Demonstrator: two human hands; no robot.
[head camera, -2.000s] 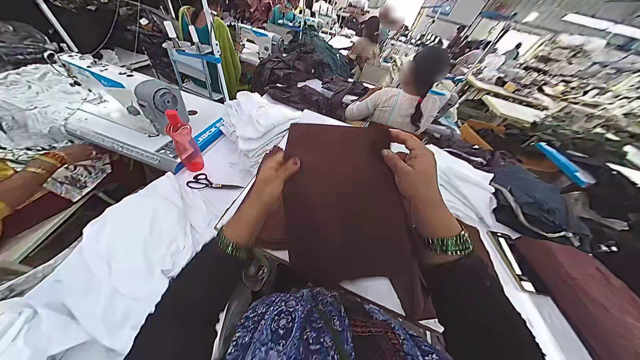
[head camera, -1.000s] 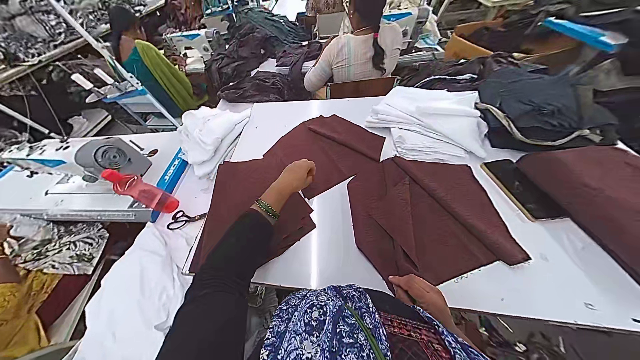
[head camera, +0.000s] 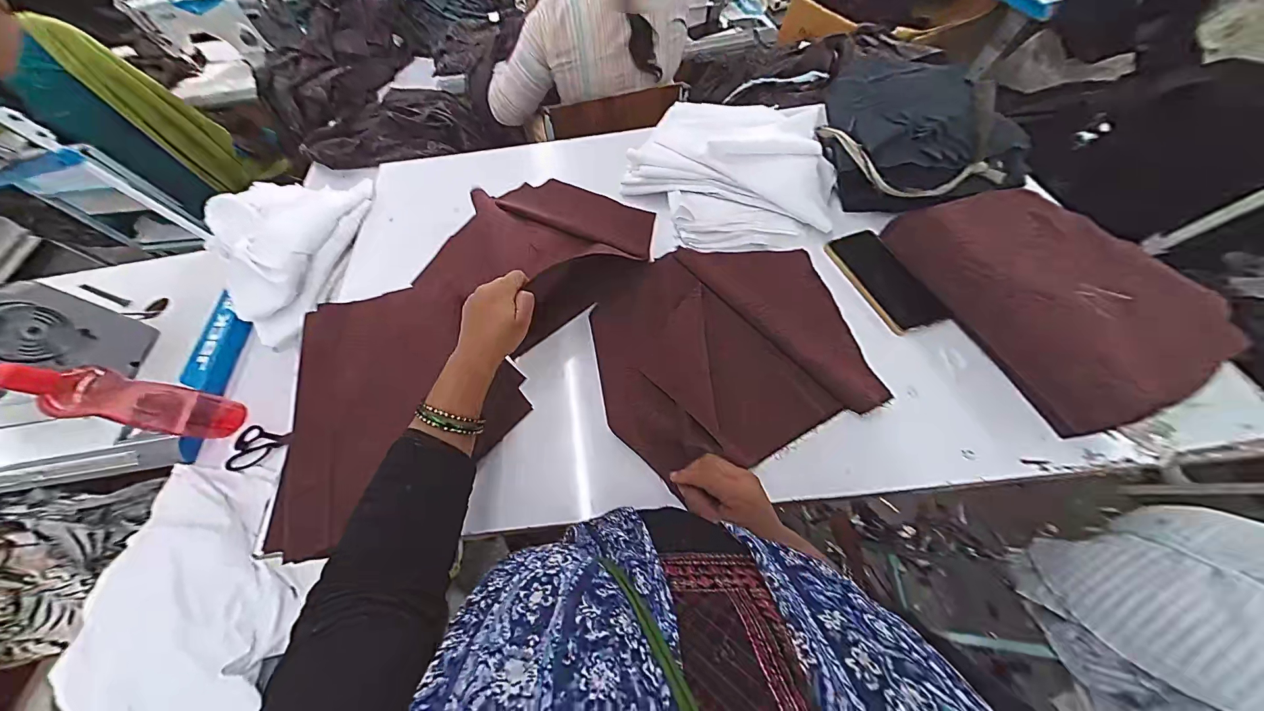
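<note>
My left hand (head camera: 497, 314) pinches the edge of a maroon fabric piece (head camera: 553, 222) near the middle of the white table (head camera: 533, 474), and that edge is lifted. Closer to me, my right hand (head camera: 726, 491) grips the near corner of another maroon fabric piece (head camera: 736, 365), which lies creased on the table. A flat stack of maroon fabric (head camera: 360, 395) rests left of my left hand. Dark-handled scissors (head camera: 255, 446) lie by its left edge, their blades hidden.
White folded cloths (head camera: 741, 168) lie at the back, white cloth (head camera: 286, 237) at the left. A phone (head camera: 884, 281) touches a maroon fabric bundle (head camera: 1076, 306) at the right. A red bottle (head camera: 143, 403) lies by a sewing machine (head camera: 69, 326). Another person (head camera: 583, 59) sits beyond the table.
Two seconds ago both hands held up a maroon piece. Since one second ago my left hand has moved right and lifted a fabric edge; my right hand stays at the near corner. The view has tilted down.
</note>
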